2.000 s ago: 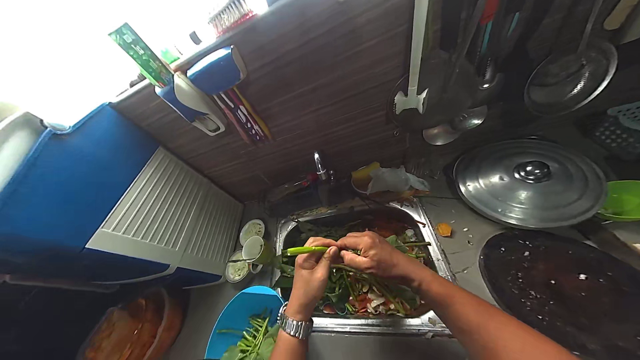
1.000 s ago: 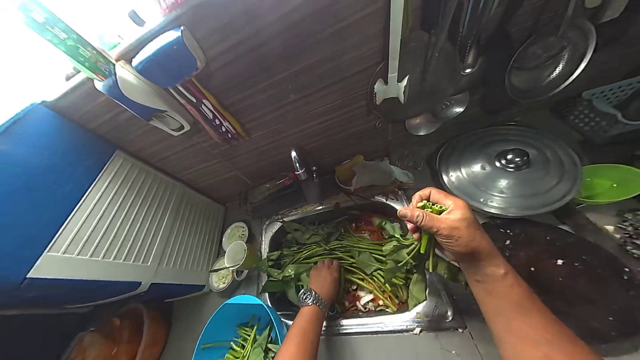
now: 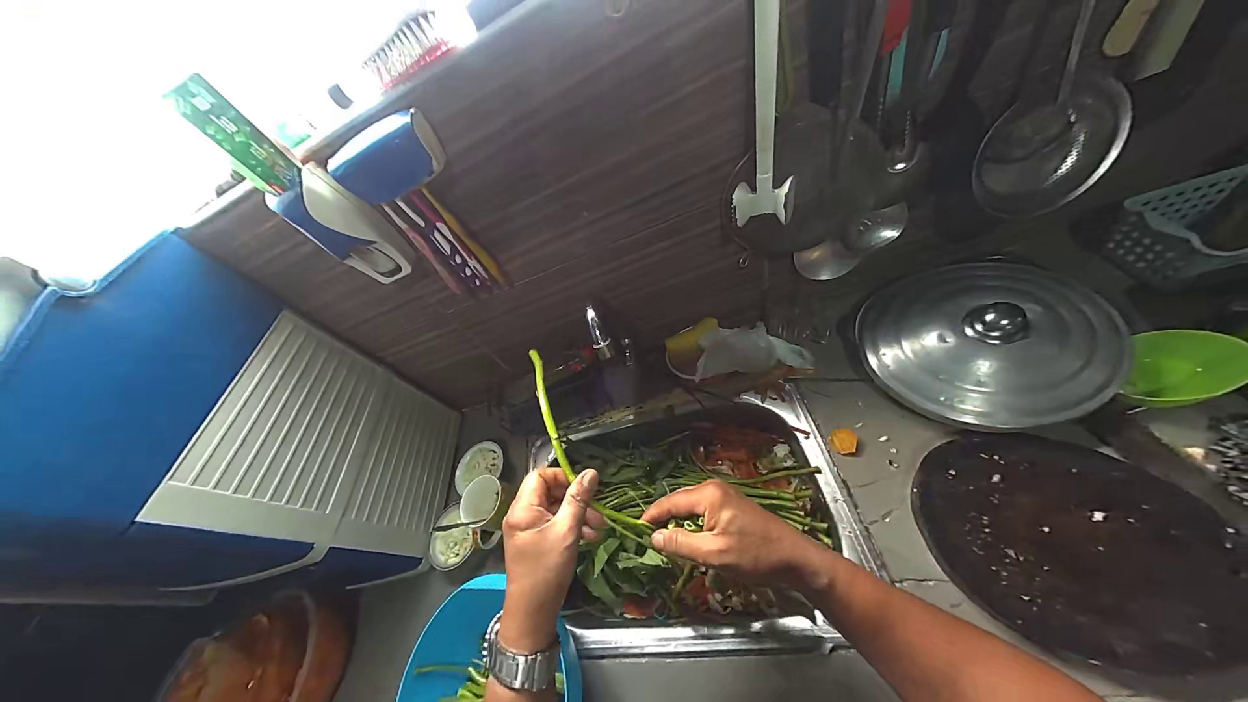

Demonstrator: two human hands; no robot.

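My left hand (image 3: 551, 517), with a metal watch at the wrist, grips a long green vegetable stem (image 3: 548, 414) that points up and to the left. The fingertips of my right hand (image 3: 726, 531) pinch the stem's lower part, where leaves hang. Both hands are above the metal sink (image 3: 853, 522), which holds a heap of leafy greens (image 3: 609, 575), cut stems and reddish scraps. Just left of the sink, partly behind my left wrist, a blue plastic basin (image 3: 439, 634) holds some green pieces.
A round dark board (image 3: 1082, 546) with white bits lies at the right, below a large metal lid (image 3: 994, 361) and a green bowl (image 3: 1185, 366). Small cups (image 3: 480, 502) stand left of the sink, by a white ribbed panel (image 3: 283, 439). A faucet (image 3: 597, 327) rises behind. Utensils hang on the wall.
One second ago my left hand was down in the greens and my right hand held short green pieces at the sink's right. Now both are together on one stem.
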